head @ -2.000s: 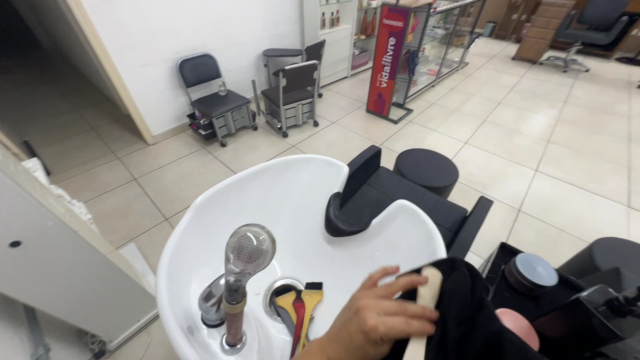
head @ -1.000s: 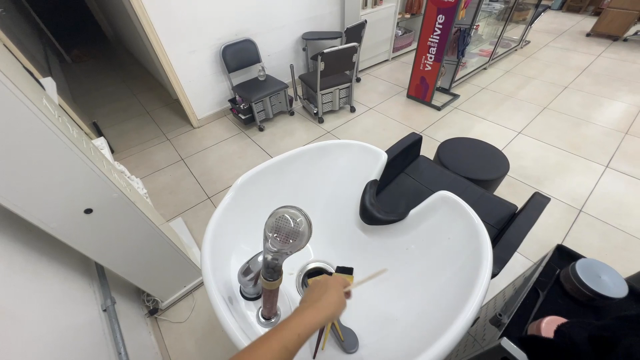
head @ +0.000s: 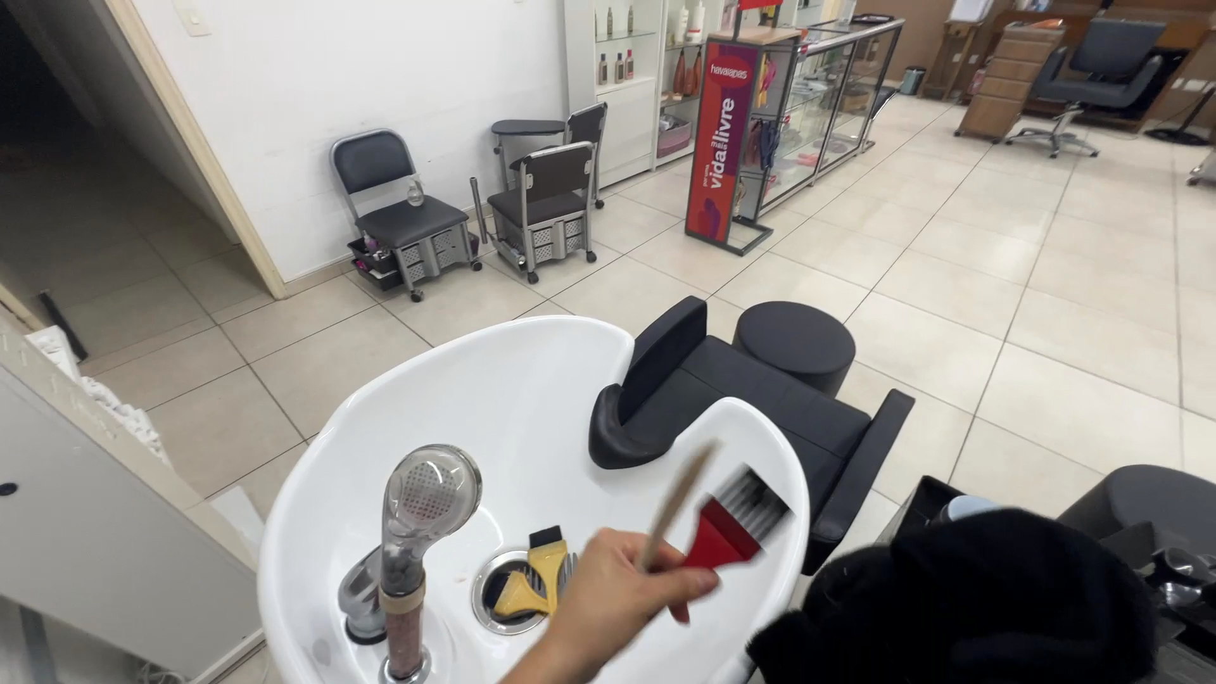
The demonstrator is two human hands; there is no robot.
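My left hand [head: 632,589] reaches over the white ceramic shampoo basin [head: 328,456] from below. Between its fingers are a pale wooden stick or spatula [head: 682,499], blurred, and a red tint brush [head: 724,534] with dark bristles. Yellow tint brushes [head: 546,560] lie at the metal drain [head: 489,594], left of the hand, partly hidden by it. A clear shower head [head: 432,489] stands on the basin's left side, beside a chrome tap [head: 363,594]. At lower right is a bunched black cloth [head: 969,608]; my right hand does not show.
A black salon chair [head: 760,389] joins the basin's far rim, with a round black stool [head: 796,340] behind it. At right stands a black tray [head: 926,494] with a round container. Farther off are wheeled chairs [head: 413,214], a red display stand [head: 724,142] and glass cases [head: 826,104].
My left hand was at the black cloth with the pale stick, then over the brushes by the drain. It has since taken hold of the red brush and risen to the right.
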